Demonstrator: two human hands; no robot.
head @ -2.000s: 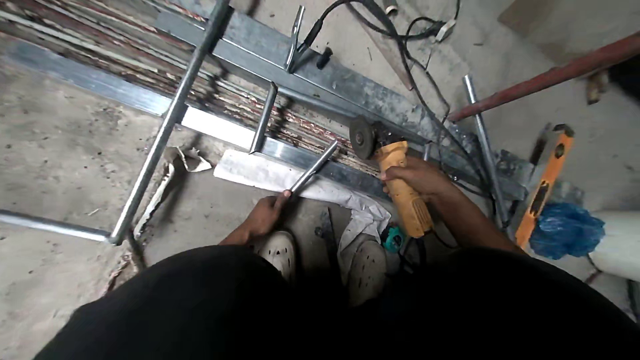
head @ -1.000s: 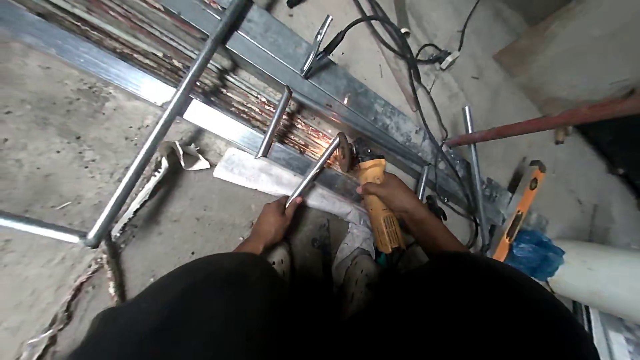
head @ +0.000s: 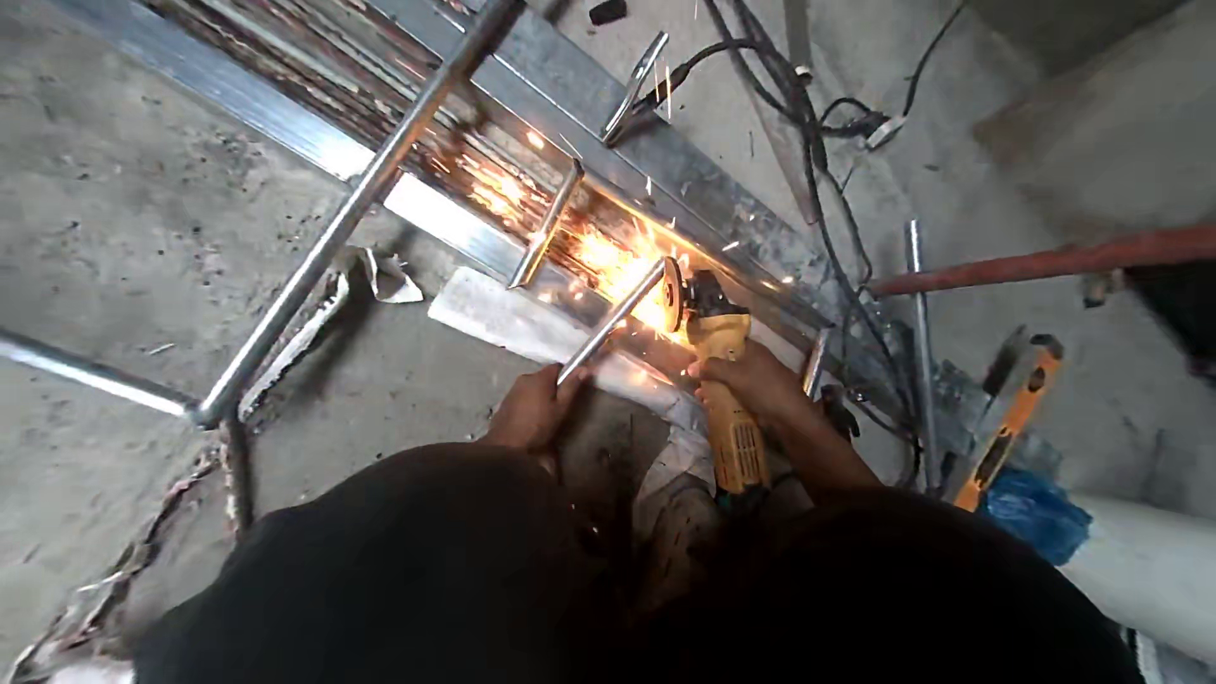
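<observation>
My left hand [head: 528,408] grips the near end of a short round metal tube [head: 613,321], which slants up to the right. A yellow angle grinder [head: 730,408] is in my right hand [head: 755,380], its body pointing away from my knees. The grinder's disc [head: 674,294] meets the tube's far end, and bright sparks [head: 617,266] stream left from there over the long metal bars. Another short tube [head: 547,223] lies across the bars, left of the disc. My fingertips are partly hidden under the tube and around the grinder.
A welded tube frame [head: 313,275] crosses the left side. Black cables [head: 812,142] run along the right of the flat steel bars [head: 608,85]. Farther right are a red pole [head: 1045,263], an orange spirit level [head: 1009,423] and a blue plastic bag [head: 1035,515]. White cloth [head: 513,315] lies below the bars.
Two seconds ago the grinder's disc was apart from the tube with no sparks; now it touches the tube's end. The spark stream is much larger than one second ago.
</observation>
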